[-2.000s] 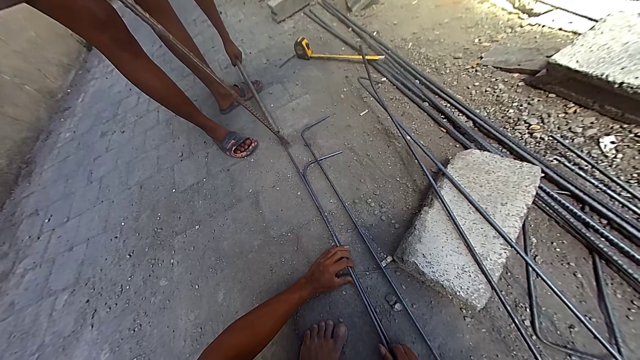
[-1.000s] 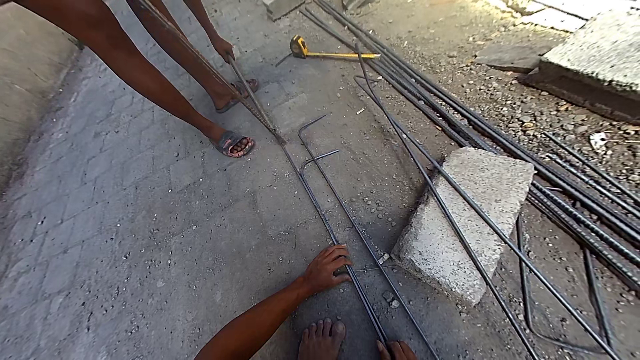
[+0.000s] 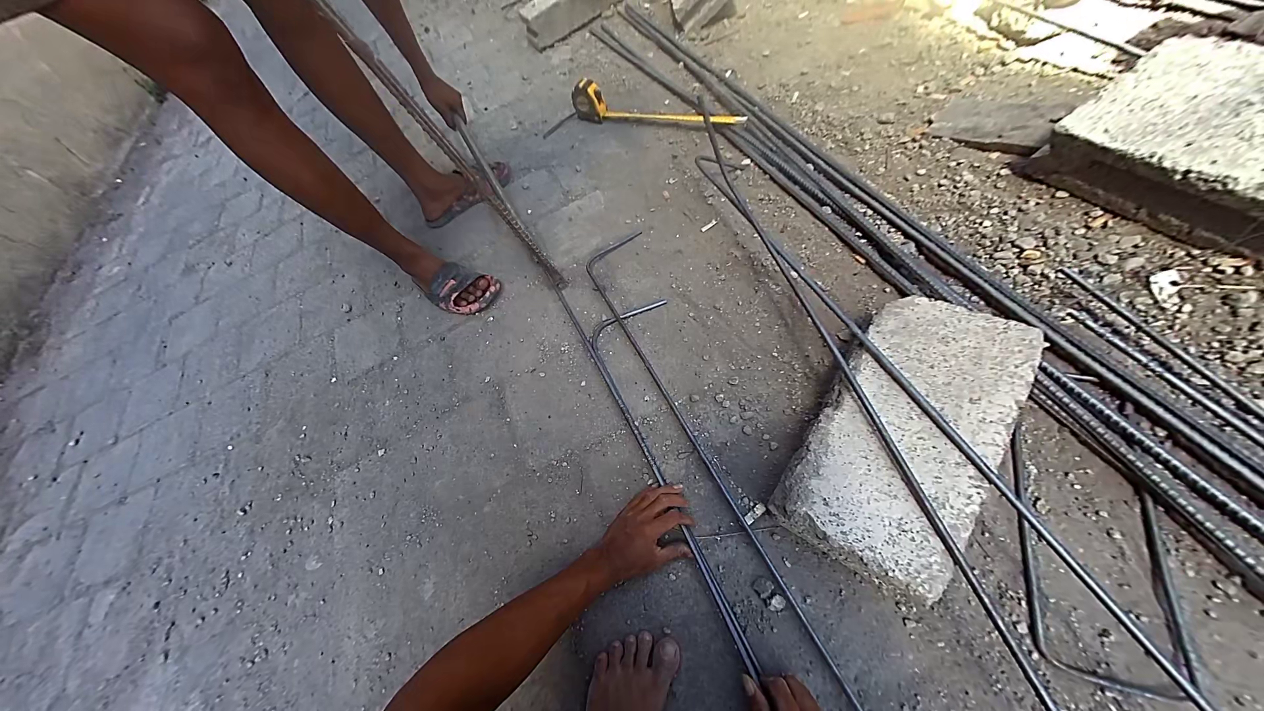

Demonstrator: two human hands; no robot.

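My left hand [image 3: 640,533] grips thin steel rebar rods [image 3: 711,585] that lie side by side near the lower middle. At the bottom edge, partly cut off, my right hand [image 3: 780,694] has its fingers on the lower part of the same rods. One rod beside them has a hooked end [image 3: 614,252]; another hooked end [image 3: 632,314] meets the held rods. Farther up, a co-worker's hand [image 3: 446,102] holds a metal bar [image 3: 474,148], next to a ribbed bar [image 3: 518,225] whose lower end meets the far part of a held rod.
The co-worker's sandalled foot [image 3: 464,288] stands left of the rods. A concrete block [image 3: 913,434] lies at right, with bent rods across it. Behind it runs a bundle of rebar [image 3: 869,217]. A yellow tape measure [image 3: 590,101] lies partly extended. Another slab [image 3: 1175,118] sits at upper right.
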